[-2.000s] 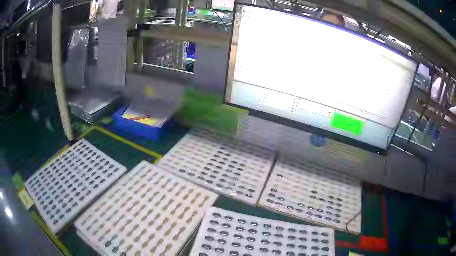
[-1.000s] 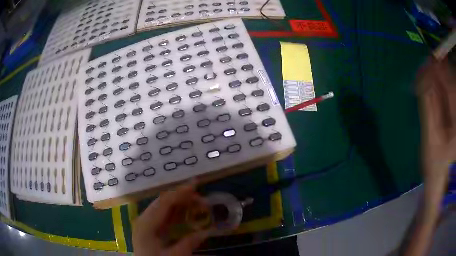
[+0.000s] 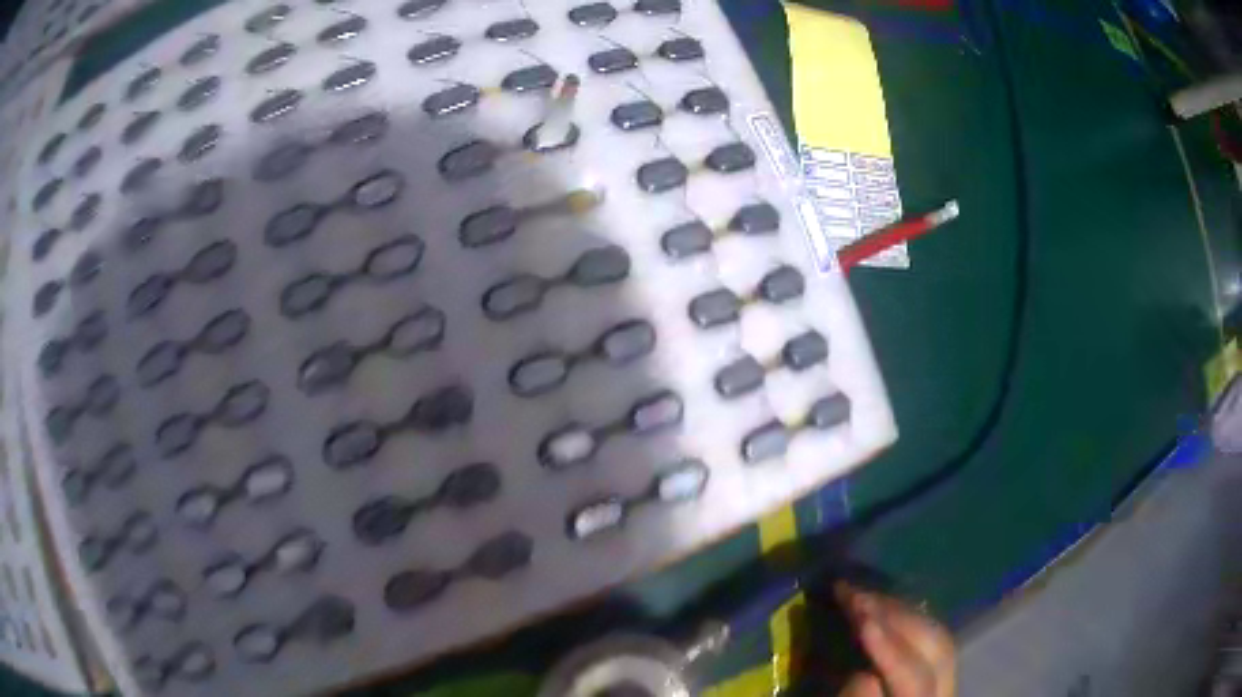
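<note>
A large white tray (image 3: 864, 388) with rows of dark oval pieces, many linked in pairs, fills the left and middle of the view. A small pale stick with a darker tip (image 3: 557, 116) stands out of focus over its upper rows. A silver ring-shaped base (image 3: 620, 675) is cut off by the bottom edge, in front of the tray. My right hand (image 3: 902, 651) is at the bottom, right of the base, blurred and cut off at the edge; whether it holds anything is unclear. My left hand is out of the picture.
Right of the tray lie a yellow-and-white card (image 3: 840, 85) and a red pen-like tool (image 3: 902, 237). A dark cable (image 3: 1019, 272) curves down the green mat (image 3: 1103, 313). Another white tray shows at the far left edge. Yellow and blue tape mark the mat near the front.
The view has moved closer over the tray. My left hand with the gold ring-like piece has left the picture. My right hand has come from the far right to the bottom.
</note>
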